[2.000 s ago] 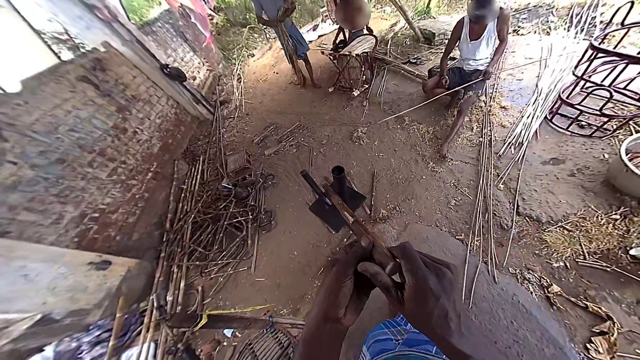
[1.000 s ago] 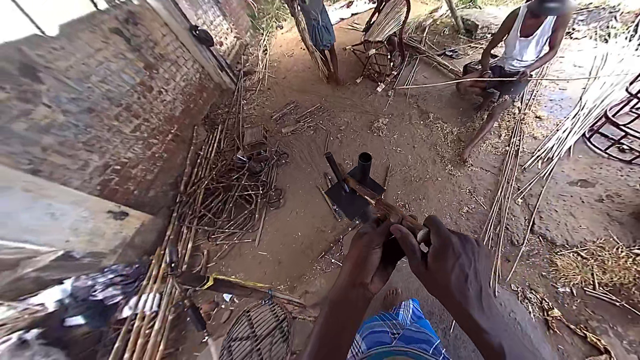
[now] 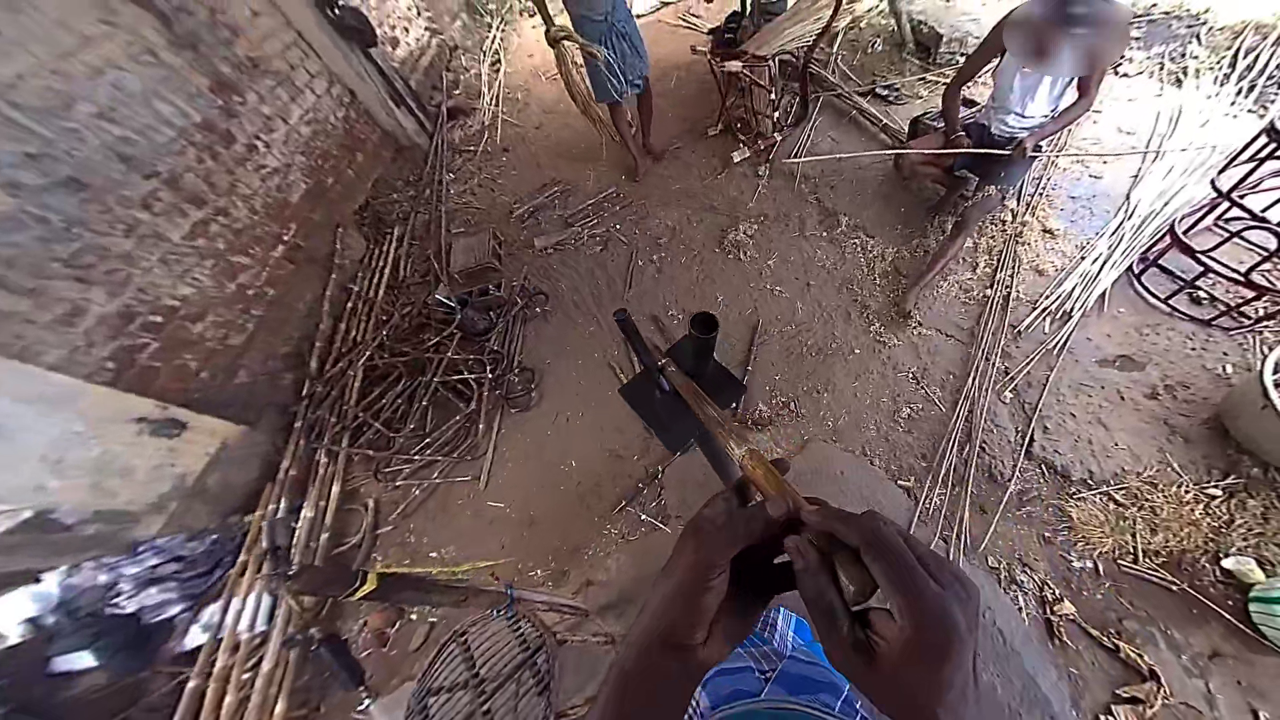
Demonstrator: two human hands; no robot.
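Note:
In the head view a length of brown cane or bamboo [image 3: 770, 475] runs up and away from my two hands at the lower middle. My left hand [image 3: 705, 570] is closed around its underside, beside a dark flat strip that lies along the cane. My right hand [image 3: 885, 585] pinches the near end between thumb and fingers. Beyond the far tip, on the dirt ground, is a black metal plate [image 3: 660, 412] with an upright black pipe [image 3: 703, 335] and a thinner, tilted black tube [image 3: 640, 347].
Bent canes [image 3: 440, 370] and long poles [image 3: 300, 500] lie at the left by a brick wall [image 3: 200, 190]. A woven basket [image 3: 485, 670] is at the bottom. A seated person [image 3: 1010, 110] holds a thin cane; another person [image 3: 605, 60] stands farther off. Long strips [image 3: 985, 380] lie right.
The standing person's legs have shifted in view. Both my hands stay on the cane. The view has tilted and turned somewhat.

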